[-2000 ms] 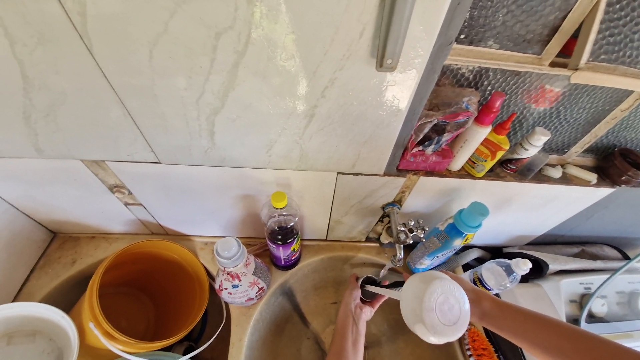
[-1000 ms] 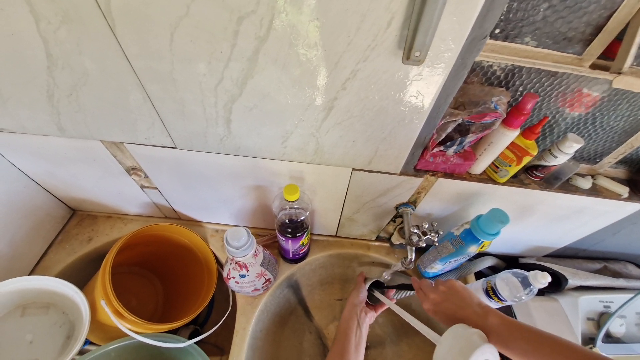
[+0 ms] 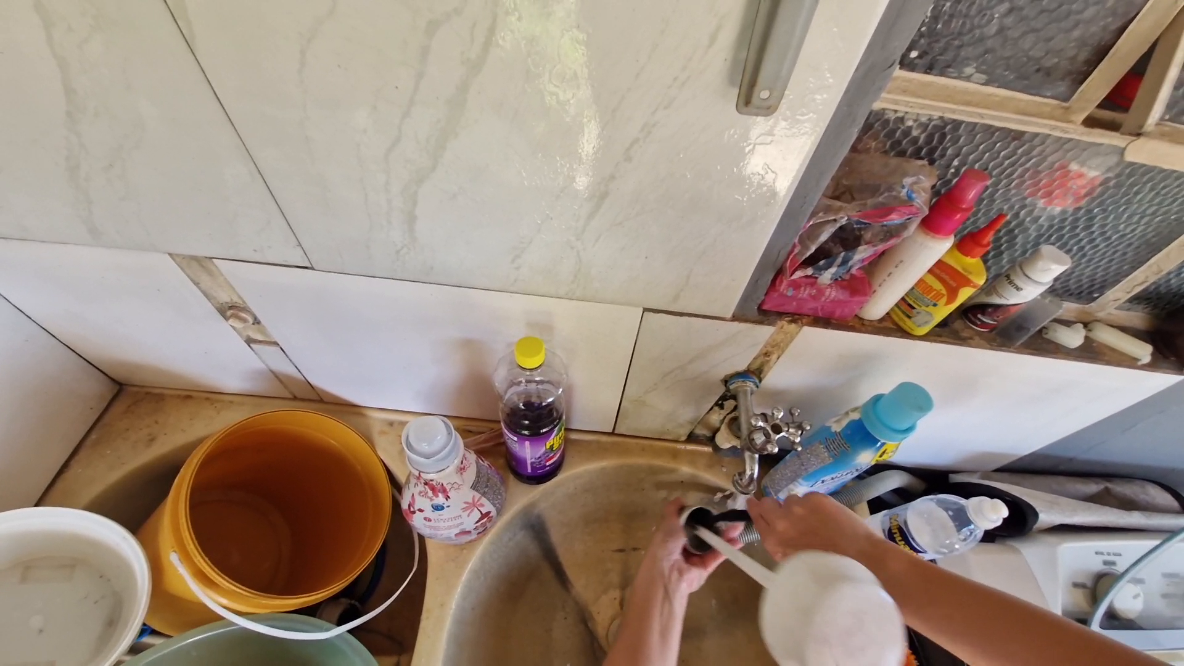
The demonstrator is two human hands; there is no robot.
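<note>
Over the stained sink basin [image 3: 546, 573], my left hand [image 3: 680, 555] grips a dark, open-ended cylindrical piece [image 3: 696, 527]. My right hand [image 3: 809, 527] is curled beside it, just below the metal faucet [image 3: 749, 430]; its fingertips meet the dark part and a short ribbed grey section, and its exact hold is hidden. Water seems to fall on the dark part. A white rounded plastic piece [image 3: 832, 610] with a thin stem lies in front of my right forearm, its stem reaching the mouth of the dark piece. A blue bottle with a turquoise cap [image 3: 851, 444] stands behind my right hand.
Left of the basin are an orange bucket [image 3: 287, 499], a white tub [image 3: 69, 583] and a green container [image 3: 254, 643]. A floral bottle [image 3: 451, 486] and a yellow-capped bottle [image 3: 534, 416] stand on the rim. A clear bottle [image 3: 943, 525] lies right; several bottles line the window ledge.
The white rounded piece has moved down and right from in front of the hands, uncovering my right hand near the faucet. My left hand still holds the dark piece.
</note>
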